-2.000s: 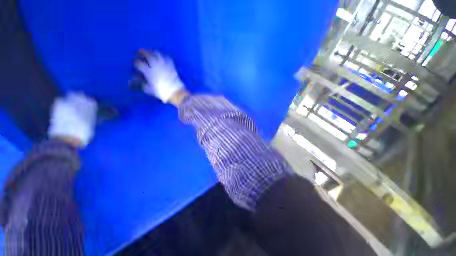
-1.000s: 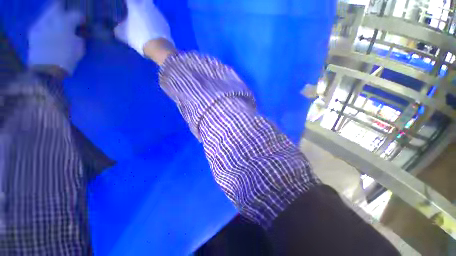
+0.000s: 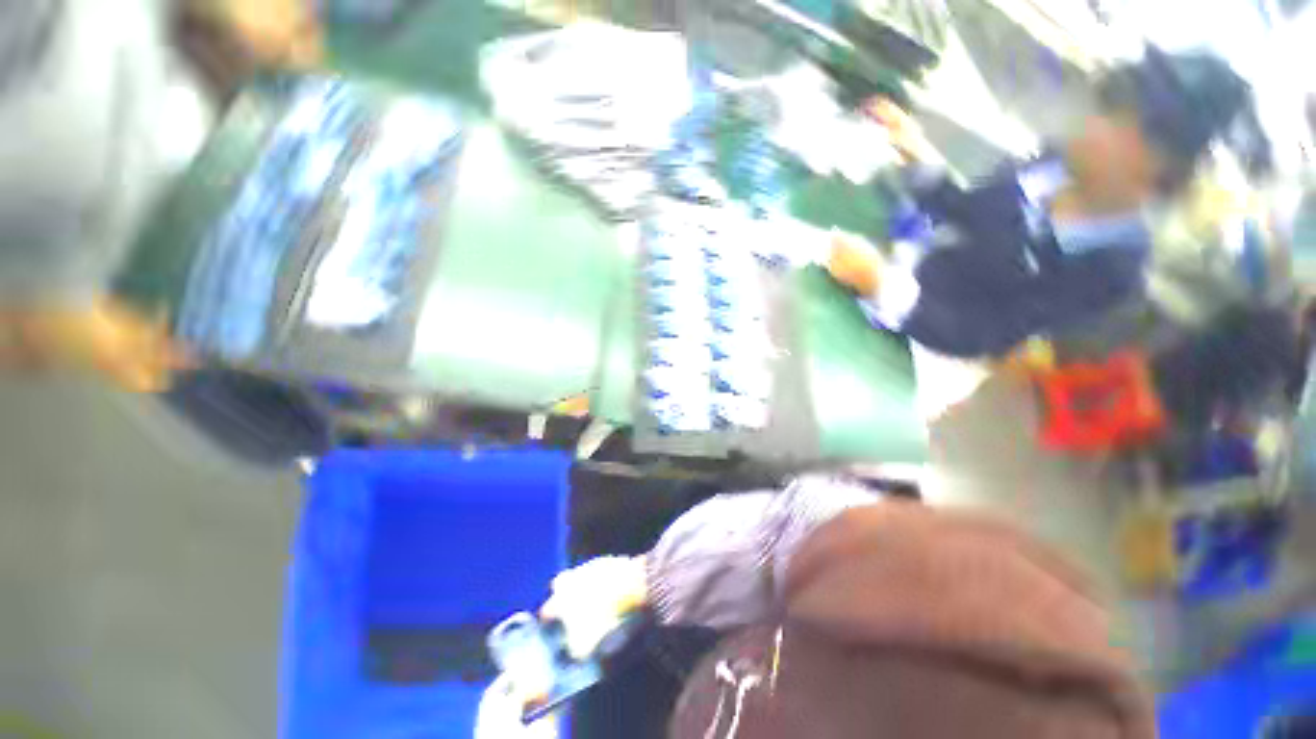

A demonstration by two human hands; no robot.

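Note:
My right hand (image 3: pixel 599 599), in a white glove, is at the lower middle and closed on light-blue pieces (image 3: pixel 541 657), seemingly small and stacked. A white gloved shape below them, cut by the bottom edge, looks like my left hand (image 3: pixel 505 713); its fingers are blurred and its grip is unclear. The pieces are in front of the right rim of a deep blue crate (image 3: pixel 310 578). Beyond, on the green table (image 3: pixel 505 274), light-blue flower-trimmed pieces (image 3: pixel 707 325) lie in two rows on a dark grey board (image 3: pixel 787 390).
More blue pieces lie on boards at the table's left (image 3: pixel 267 231), beside a blurred person's arms (image 3: pixel 87 339). Crumpled clear plastic (image 3: pixel 592 94) is at the far side. A person in dark clothes (image 3: pixel 996 260) reaches over the table from the right, near a red stool (image 3: pixel 1097 404).
The view has swung up from inside the blue crate to the table. My hands are out of the crate, and light-blue pieces now show at the right hand.

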